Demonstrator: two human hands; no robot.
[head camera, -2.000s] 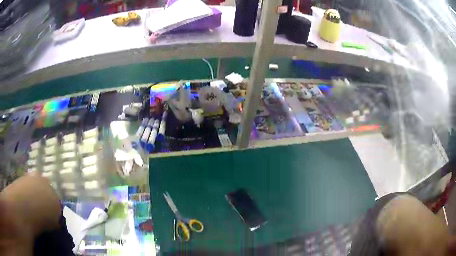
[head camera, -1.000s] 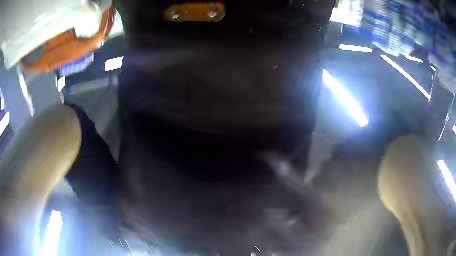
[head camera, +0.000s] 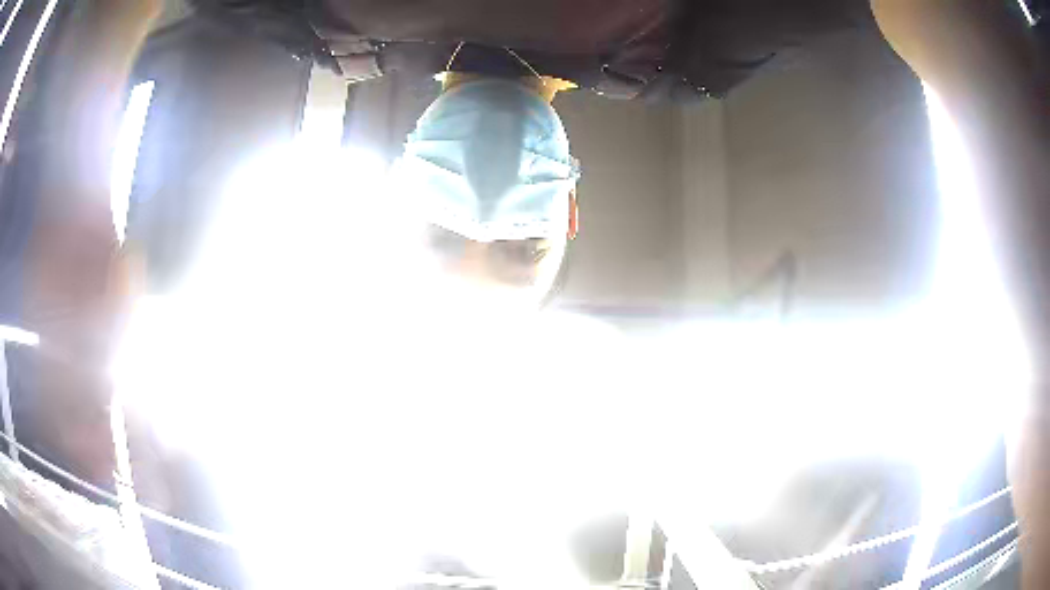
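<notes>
A person wearing a light blue face mask (head camera: 493, 161) shows upside down at the upper middle. Dark clothing (head camera: 495, 25) spans the top edge. A blurred bare arm runs down the left side and another down the right edge. Neither of my hands can be made out; the arms run out of the picture or into blur. No held thing is visible.
White glare (head camera: 495, 403) covers much of the middle and lower picture. Thin pale curved lines cross both lower corners. Bright strips stand near both sides. A crinkled clear sheet (head camera: 52, 519) shows at the lower left.
The bench, scissors and phone seen two seconds ago are out of view. One second ago dark cloth filled the middle; now a masked face and strong glare show.
</notes>
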